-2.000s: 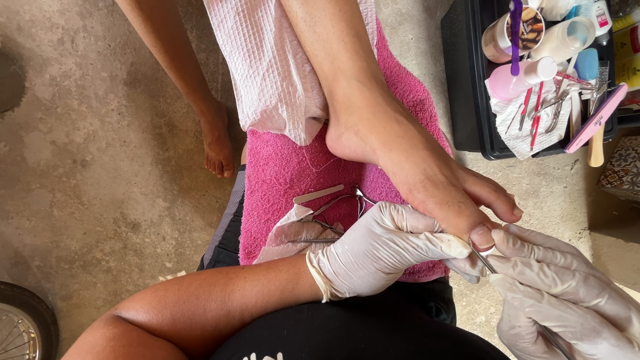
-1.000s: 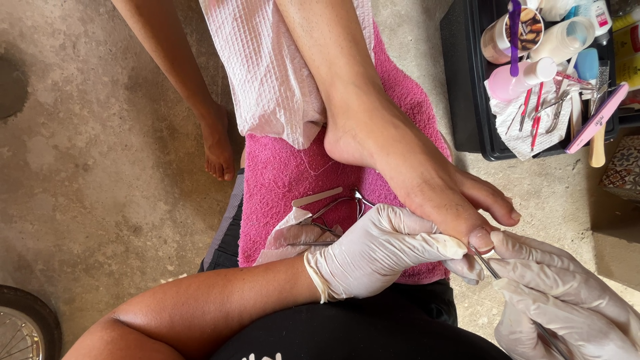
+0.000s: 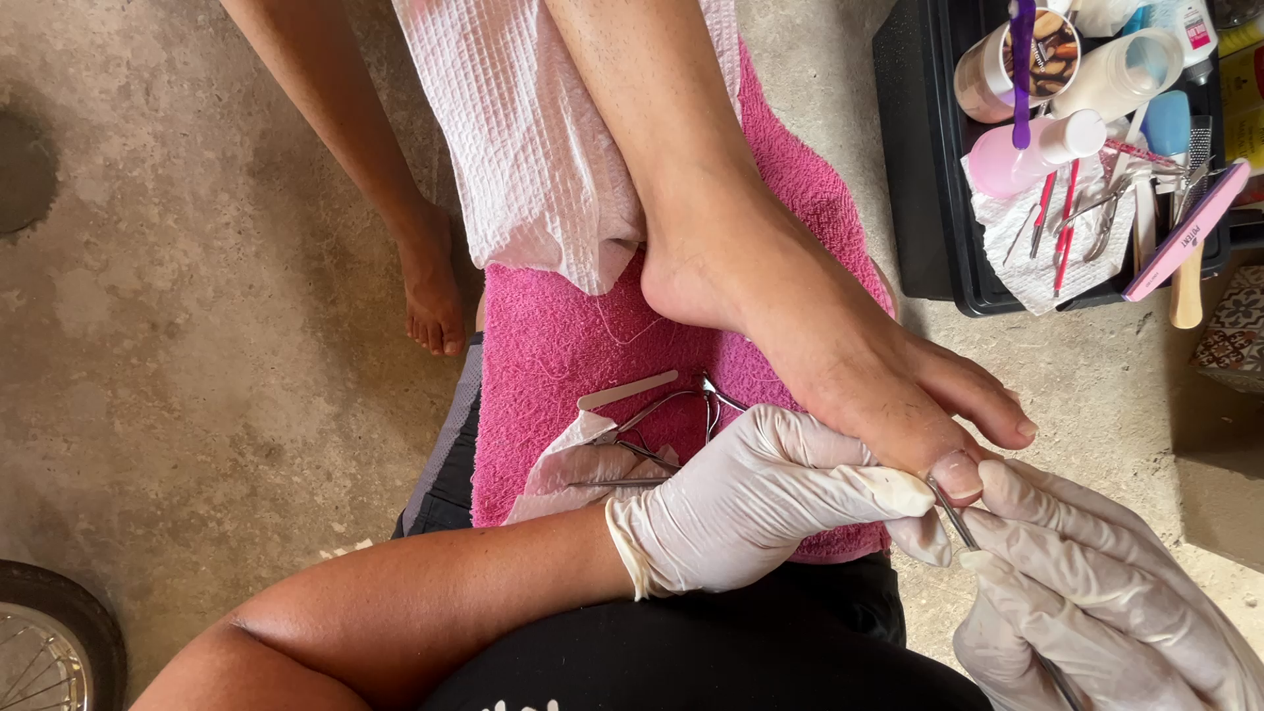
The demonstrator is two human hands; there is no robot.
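Note:
A person's bare foot (image 3: 839,326) rests over a pink terry towel (image 3: 553,355) on my lap. My left hand (image 3: 760,504), in a white latex glove, grips the big toe from the side, its thumb beside the nail. In my gloved right hand (image 3: 1096,583) is a thin metal nail tool (image 3: 956,515), its tip at the edge of the big toenail (image 3: 956,474). Metal nippers (image 3: 707,390), a flat pale stick (image 3: 627,389) and another slim metal tool (image 3: 622,483) lie on the towel and a tissue (image 3: 558,472) beside my left hand.
At the upper right, a black tray (image 3: 943,237) holds a pink bottle (image 3: 1017,158), jars, red-handled tools on tissue and a pink nail file (image 3: 1188,232). White textured cloth (image 3: 533,128) lies under the person's leg. Their other foot (image 3: 433,291) is on the concrete floor; a wheel (image 3: 59,642) stands lower left.
The tool in my right hand has shifted slightly at the edge of the big toenail. My left hand keeps its grip on the toe.

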